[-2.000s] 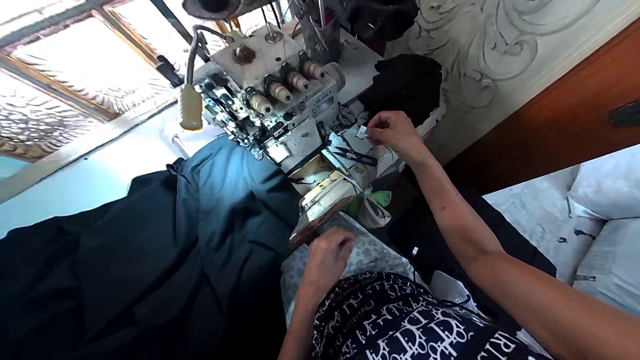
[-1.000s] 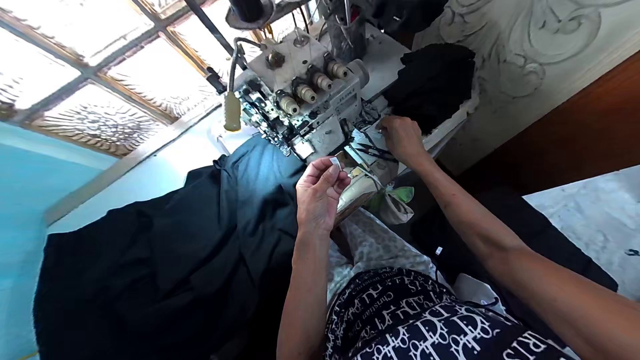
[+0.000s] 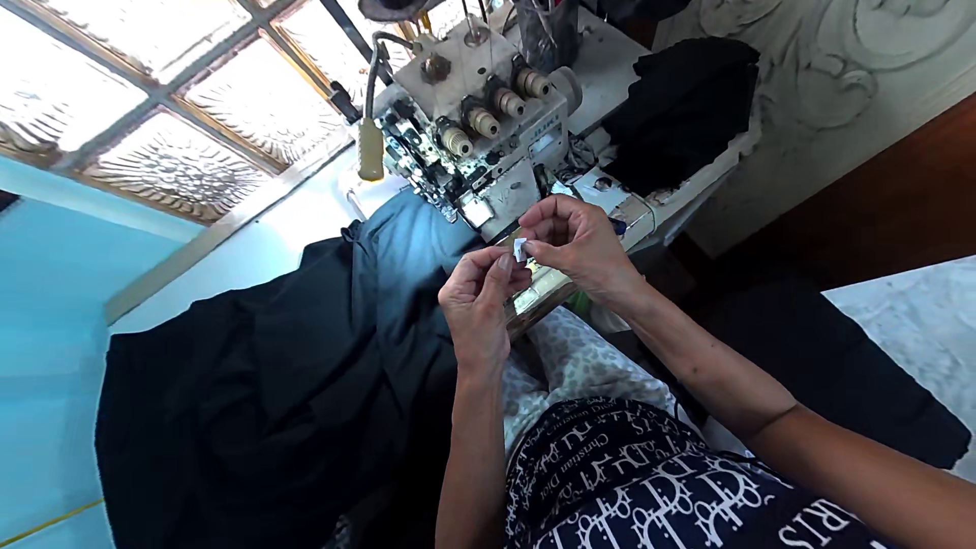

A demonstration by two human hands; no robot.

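Note:
My left hand and my right hand meet in front of a Juki overlock sewing machine. Between their fingertips is a small white tag, pinched by the right thumb and finger and touched by the left fingertips. A large dark fabric spreads from the machine's left side down toward the lower left. The machine's front edge lies just below the hands, partly hidden by them.
Bunched black cloth rests on the table right of the machine. A lamp with a cream-coloured end hangs at the machine's left. Glass-block windows stand behind, and a carved wall rises at the right. Dark cloth lies lower right.
My left hand has risen from near my lap to the machine's front. My right hand has come from the machine's right side toward it, and the fingertips now meet at the white tag.

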